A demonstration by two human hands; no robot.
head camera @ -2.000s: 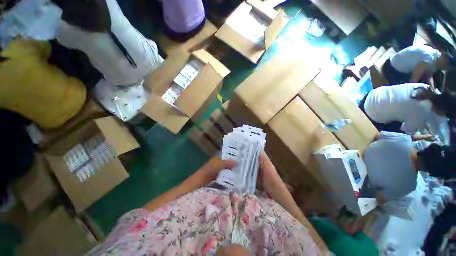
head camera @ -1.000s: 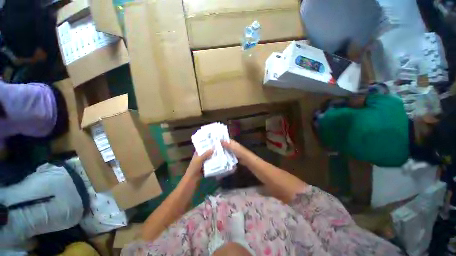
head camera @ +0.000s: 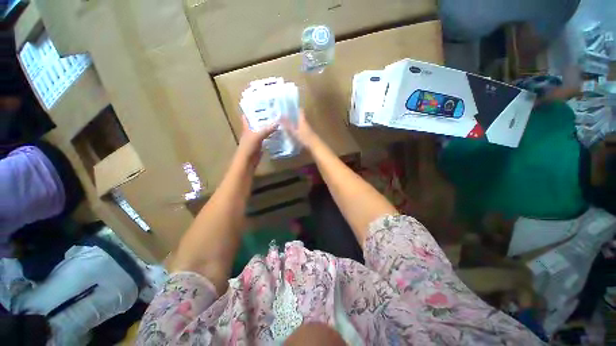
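A stack of thin white printed pieces [head camera: 270, 108] is held between both hands over the near part of a closed brown carton top [head camera: 338, 74]. The stack's edges are uneven. My left hand [head camera: 257, 135] grips its lower left side. My right hand [head camera: 300, 128] is at its lower right side, slightly blurred. The fingers are partly hidden by the pieces. Whether the stack touches the carton cannot be told.
A clear plastic bottle [head camera: 317, 48] lies on the carton top. A white product box [head camera: 432, 101] with a device picture lies to the right. Open cartons [head camera: 50, 67] with small white boxes stand at the left. People in purple [head camera: 30, 182] and green [head camera: 520, 162] are at either side.
The view has turned and come closer to the closed cartons and the product box. Both hands have moved forward with the stack, from in front of my body to over the carton top.
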